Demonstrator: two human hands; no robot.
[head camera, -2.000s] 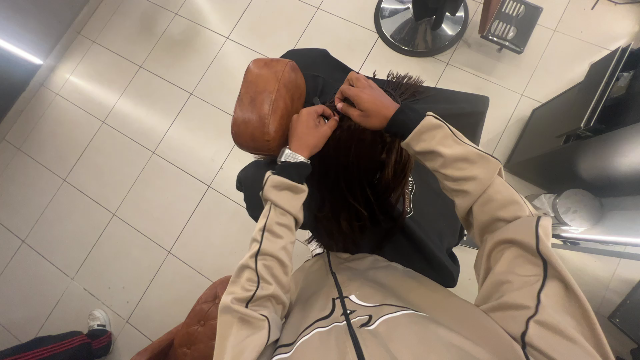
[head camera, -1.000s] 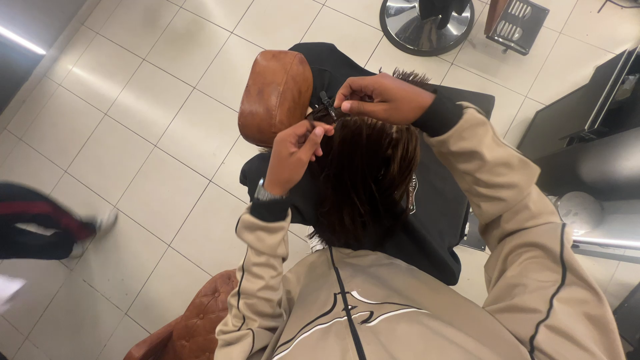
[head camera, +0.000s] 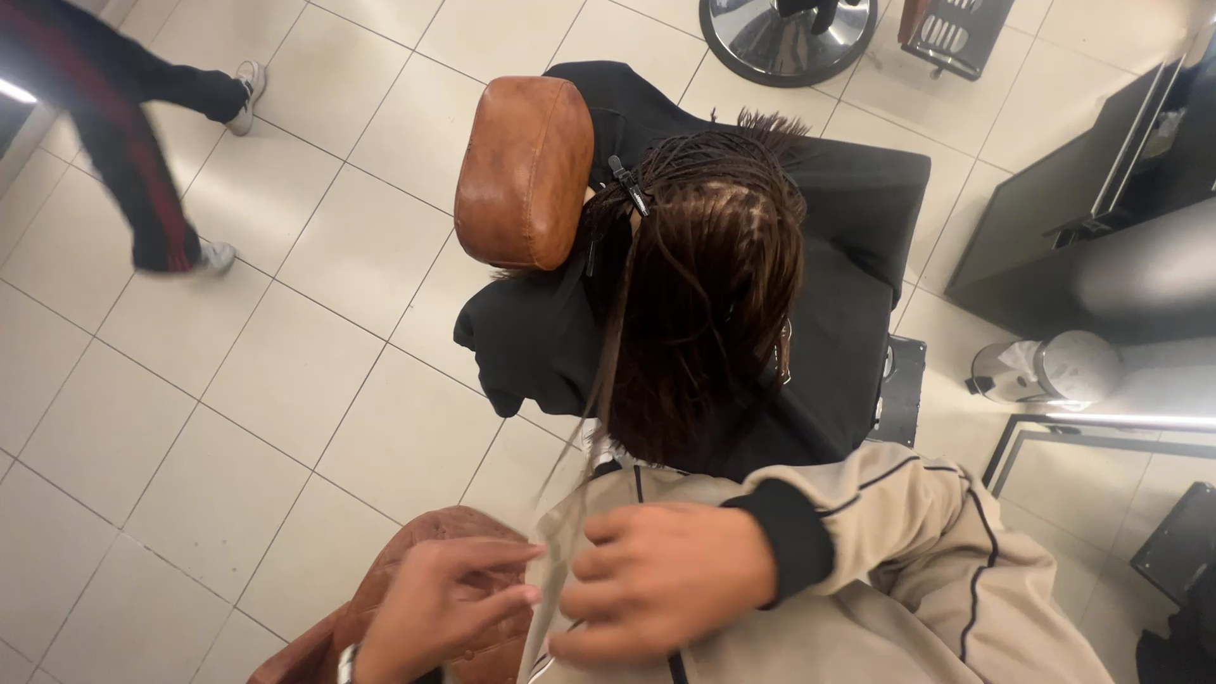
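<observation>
A seated person's dark brown hair (head camera: 708, 285) fills the middle of the view, above a black salon cape (head camera: 845, 199). A black hair clip (head camera: 628, 185) grips the hair at its left side. Loose strands trail down from there toward my hands. My left hand (head camera: 446, 603) is low in the view, fingers apart, thumb and index pointing right, holding nothing that I can see. Close beside it on the right, my right hand (head camera: 670, 581) is in front of my beige jacket, blurred, its fingers curled. Whether it holds anything is hidden.
A brown leather headrest (head camera: 524, 173) adjoins the cape. A tufted brown leather seat (head camera: 404, 556) lies at lower left. A person in dark trousers (head camera: 142, 171) walks at upper left. A chrome chair base (head camera: 788, 38), a metal bin (head camera: 1040, 369) and a black cabinet (head camera: 1035, 218) stand to the right.
Both my hands have left the hair near the headrest and come down toward my jacket. The clip now shows uncovered in the hair. At the left, the walking person has come into fuller view.
</observation>
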